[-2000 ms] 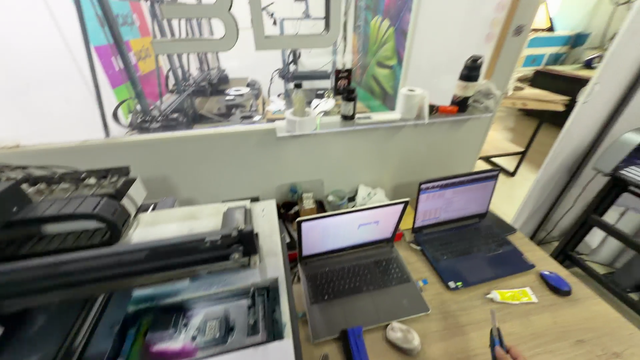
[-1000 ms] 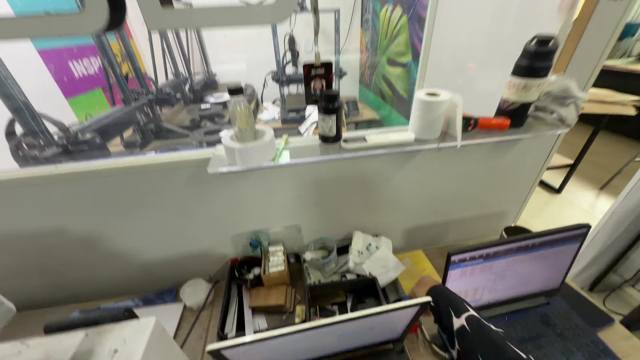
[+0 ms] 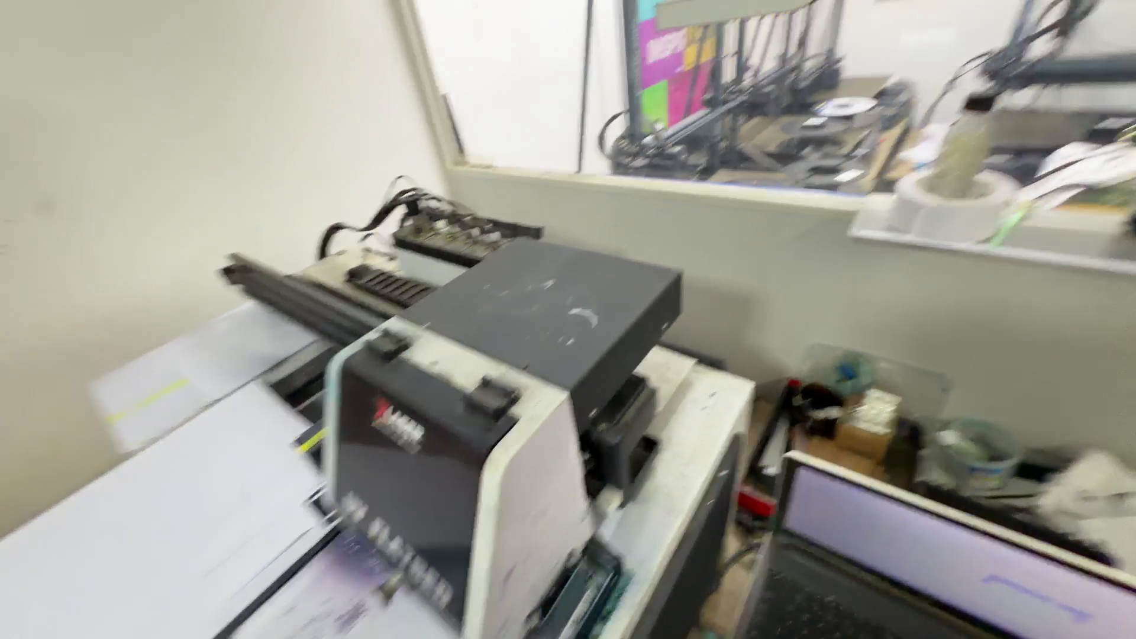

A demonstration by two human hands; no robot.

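Note:
Neither of my hands shows now. A flatbed printer fills the middle and lower left, its dark print carriage (image 3: 417, 470) with white sides bearing writing. Behind the carriage is a dark grey box-like cover (image 3: 550, 306). White sheet material (image 3: 177, 532) lies on the bed at the left, and purple ink stains mark the surface below the carriage. At the lower right stands an open laptop (image 3: 958, 550) with a lit screen, cut off by the frame edge.
Behind the laptop are a small cardboard box (image 3: 865, 430) and a clear plastic tub (image 3: 976, 453). A ledge (image 3: 1003, 248) holds a bottle (image 3: 963, 146) standing in a white roll. A pale wall rises at the left, and 3D printer frames stand beyond the window.
The view has swung left to the printer. The hand with a tool at the lower right two seconds ago and the patterned dark cloth seen one second ago are out of view.

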